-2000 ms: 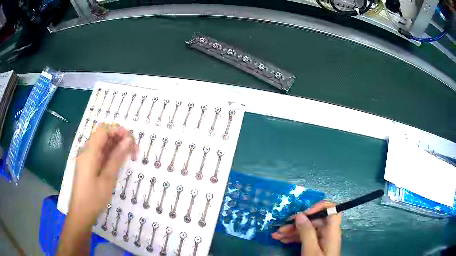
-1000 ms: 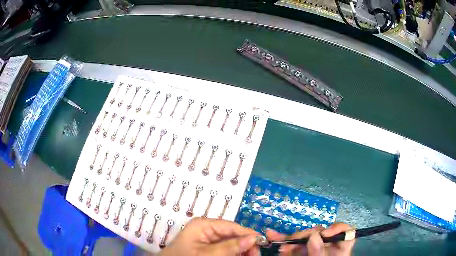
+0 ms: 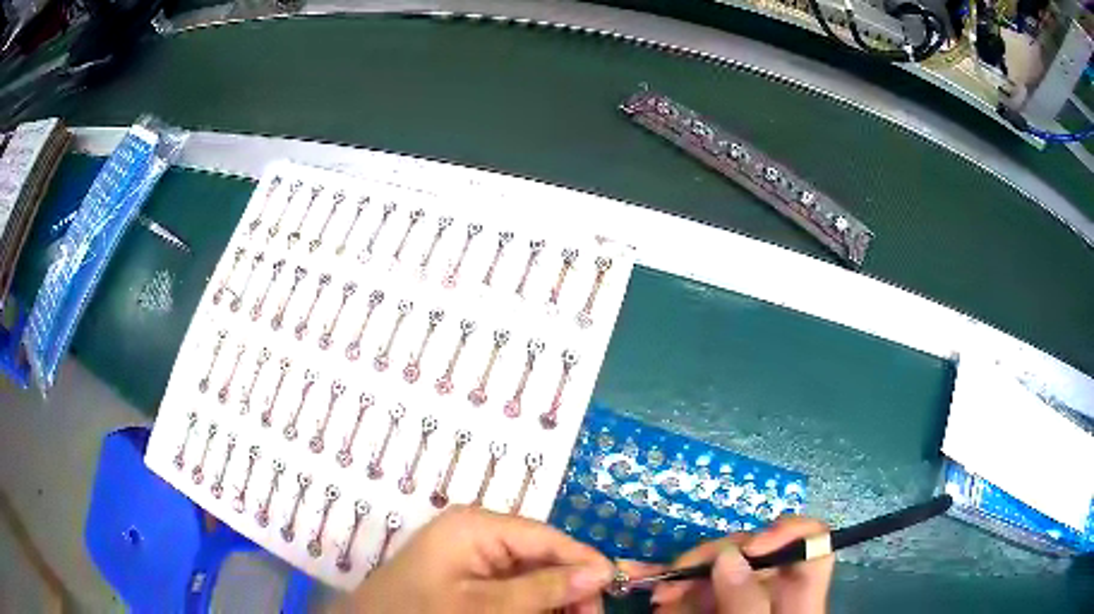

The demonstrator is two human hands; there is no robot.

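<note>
My left hand [image 3: 498, 564] is at the bottom centre, over the lower edge of the white board [image 3: 300, 470], and pinches a small strip part [image 3: 619, 582] between thumb and fingertips. My right hand [image 3: 750, 573] is just to its right and holds black tweezers [image 3: 882, 523] with a pale band like a pen. The tweezer tip meets the small part at my left fingertips. The white board bears four rows of reddish-brown strip parts with round heads. The blue carrier sheet [image 3: 708, 470], dotted with round pieces, lies right of the board, partly behind my hands.
A narrow clear parts tray [image 3: 750, 170] lies on the dark green belt beyond the pale rail [image 3: 768, 270]. A bagged blue pack [image 3: 96, 246] and stacked boards [image 3: 26, 192] are at left. A blue pack with white paper [image 3: 1020, 438] is at right. A blue stool [image 3: 150, 516] stands lower left.
My left hand has come from over the board to the bottom centre and now holds a strip part. My right hand has brought the tweezers to it. The clear tray has shifted right.
</note>
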